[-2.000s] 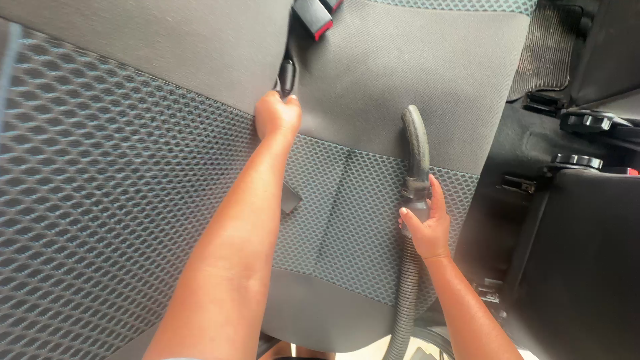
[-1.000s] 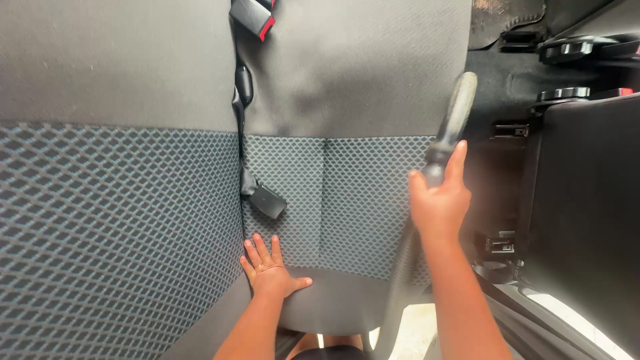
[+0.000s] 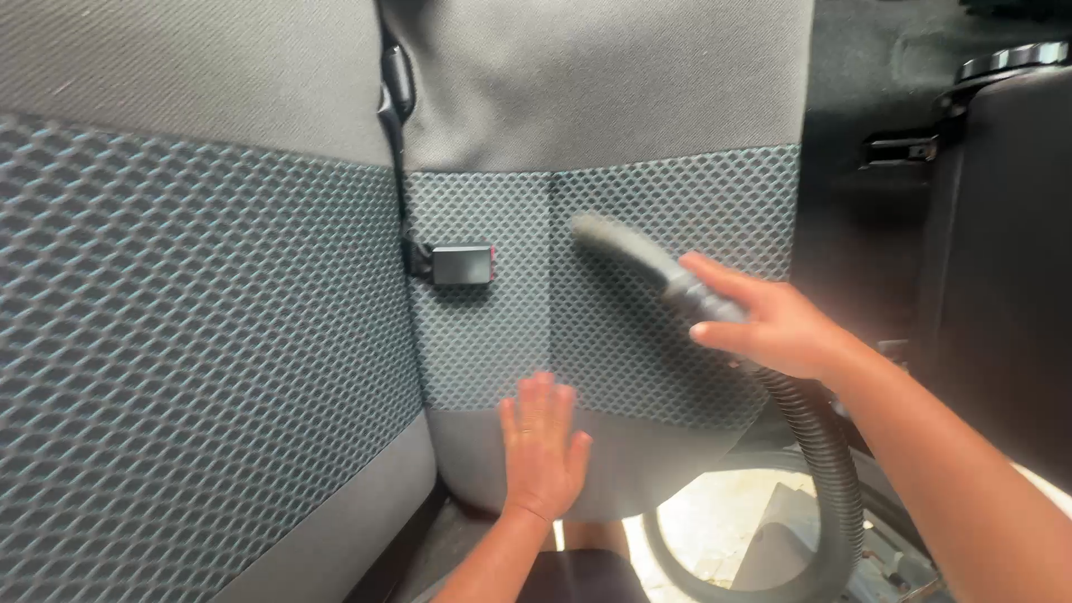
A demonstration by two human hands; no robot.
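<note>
My right hand (image 3: 762, 322) is wrapped around the grey handle of a vacuum cleaner hose (image 3: 816, 444). Its curved plastic tube (image 3: 624, 243) points up and left over the patterned fabric of the car seat cushion (image 3: 670, 188); whether the tip touches the cloth cannot be told. With fingers spread, my left hand (image 3: 543, 452) lies flat near the cushion's front edge and holds nothing. Between the cushion and the seat backrest (image 3: 201, 276), a seat belt buckle (image 3: 463, 265) rests on the fabric, left of the tube.
A black plastic buckle strap (image 3: 399, 84) comes out of the seam higher up. Along the right stands a dark front seat (image 3: 1013, 251) with a round adjuster knob (image 3: 1013, 59). The hose loops down past the door sill over bright ground, near my legs.
My left hand has moved from the buckle at the seam to the cushion's front part. The tube, upright two seconds ago, now slants left, still in my right hand. The view is closer to the seat.
</note>
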